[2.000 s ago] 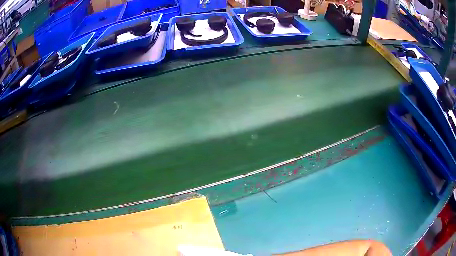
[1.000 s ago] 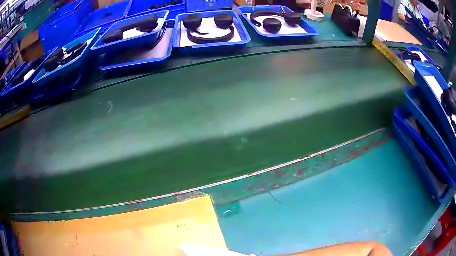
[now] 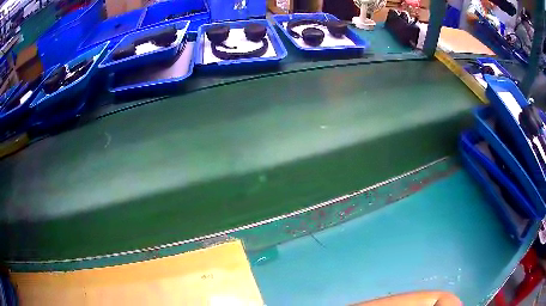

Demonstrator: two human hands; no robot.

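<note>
No hand shows in the picture. Only a bare forearm (image 3: 413,299), seemingly my right, shows at the bottom edge, low over the teal bench surface (image 3: 383,251). The hand at its end is cut off below the frame. My left hand and arm are out of the picture. The tan board (image 3: 137,275) lies at the lower left, nearest to me. At the right edge, blue trays (image 3: 500,173) are stacked askew; the top one holds black headphones (image 3: 530,119) on a white liner.
The dark green conveyor belt (image 3: 239,143) crosses the view. Beyond it, blue trays (image 3: 239,63) with black headphones (image 3: 239,51) line the ledge. Blue crates (image 3: 236,8) and a small white fan (image 3: 366,13) stand behind. A green post (image 3: 432,36) rises at the right. A red stool (image 3: 524,281) shows at lower right.
The white glove tip seen earlier at the bottom edge is gone from view, and less of the forearm shows. The view has shifted slightly. Marks on the belt have moved left.
</note>
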